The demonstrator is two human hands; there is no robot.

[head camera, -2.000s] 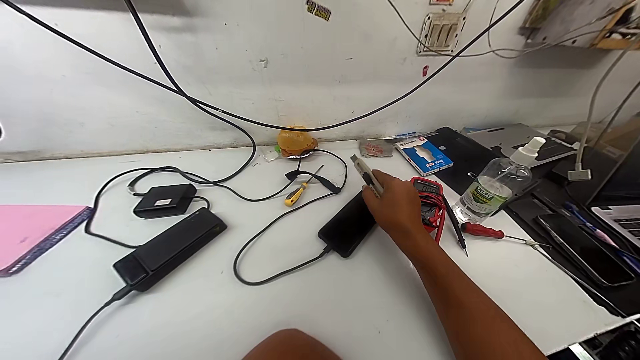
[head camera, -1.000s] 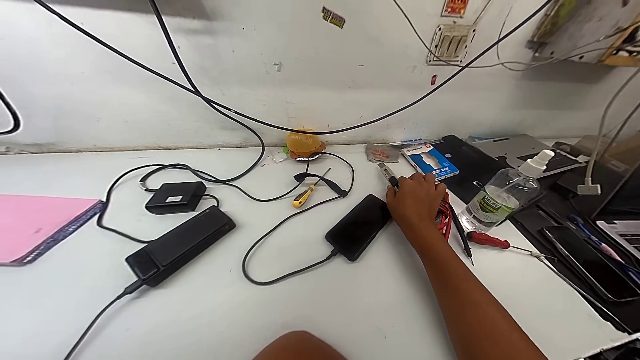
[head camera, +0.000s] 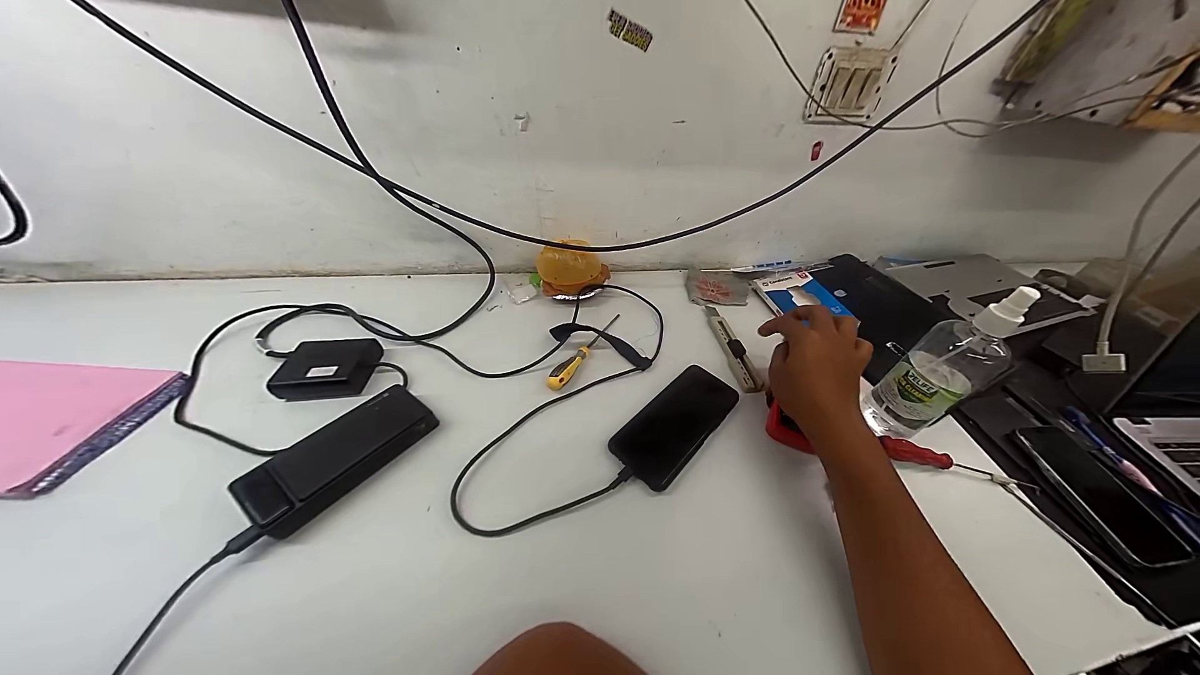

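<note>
My right hand (head camera: pixel 814 361) is above a red-edged device (head camera: pixel 786 427), mostly hidden beneath it, at the near side of a blue and white box (head camera: pixel 804 292). Its fingers are bent; whether they grip anything is unclear. A utility knife (head camera: pixel 734 350) lies just left of the hand. Left of that lies a black smartphone (head camera: pixel 674 427) with a cable plugged into its lower end. A yellow-handled screwdriver (head camera: pixel 568 367) lies beside the looped cable. My left hand is out of view; a patch of bare skin shows at the bottom edge.
A black power adapter (head camera: pixel 334 459) and a smaller black box (head camera: pixel 325 368) lie left, near a pink folder (head camera: pixel 80 420). Right stand a spray bottle (head camera: pixel 937 370), a red-handled tool (head camera: pixel 917 454) and another phone (head camera: pixel 1104 495). Black cables (head camera: pixel 600 248) hang across the wall.
My right hand has let go of the utility knife, which now lies right of the smartphone. The hand has moved right, over the red-edged device.
</note>
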